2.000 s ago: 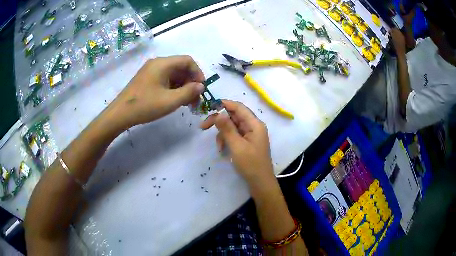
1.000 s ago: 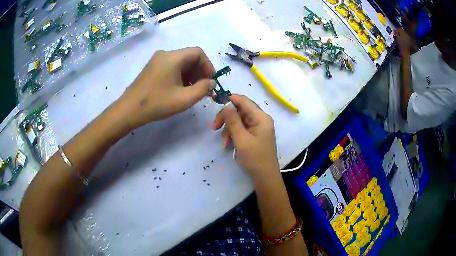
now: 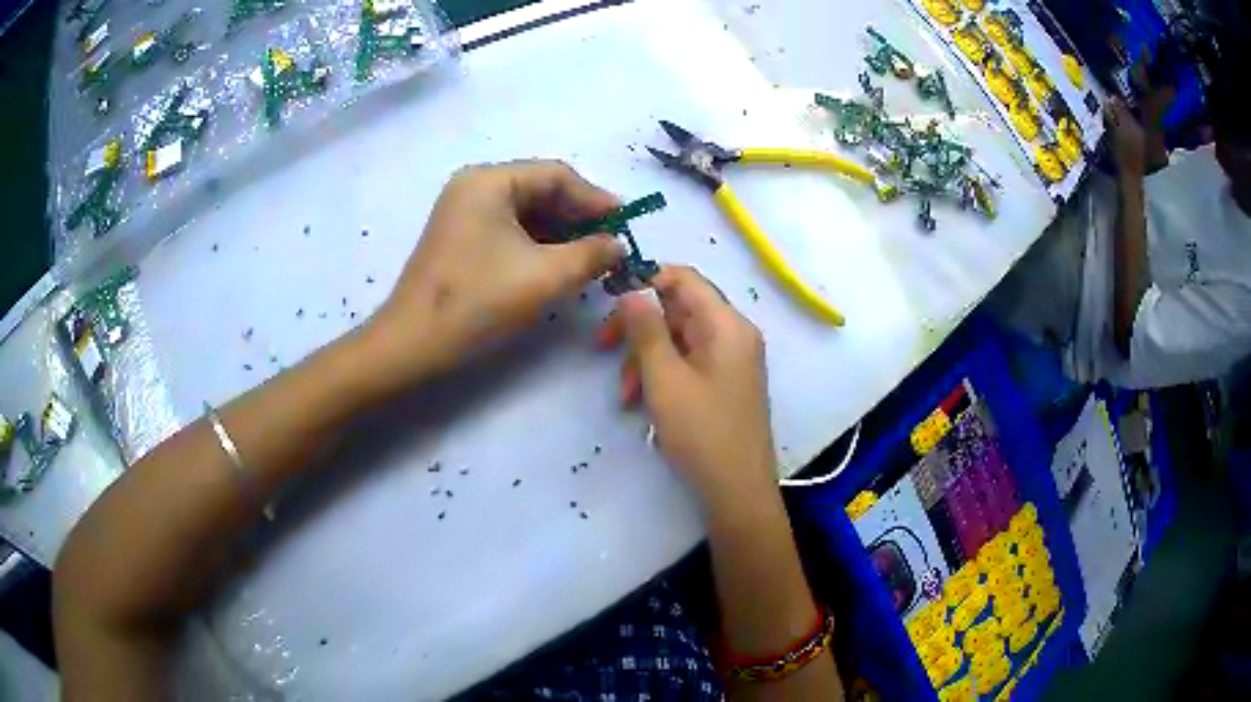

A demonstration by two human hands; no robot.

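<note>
A green circuit board assembly (image 3: 634,214) is held between my two hands over the white bench; one narrow arm of it sticks out above the fingertips. My left hand (image 3: 515,254) pinches its left side. My right hand (image 3: 700,377) holds its lower end, and the fingertips hide what is there. A white cable (image 3: 827,475) shows at the bench's near edge beside my right wrist. Diagonal cutters (image 3: 707,162) with yellow handles lie spread beyond my hands, untouched. A pile of green boards (image 3: 916,154) lies right of the cutters.
Clear plastic packing (image 3: 220,185) with boards covers the left side. Dark specks (image 3: 442,491) are scattered on the bench (image 3: 412,583). A blue bin (image 3: 853,538) with yellow parts stands at the right. Yellow parts (image 3: 1008,82) lie in rows at the far right, near a person's white sleeve (image 3: 1194,261).
The view has shifted a little, and the things on the bench stand slightly differently in it. Both hands still hold the board, which has turned so its free arm lies flatter.
</note>
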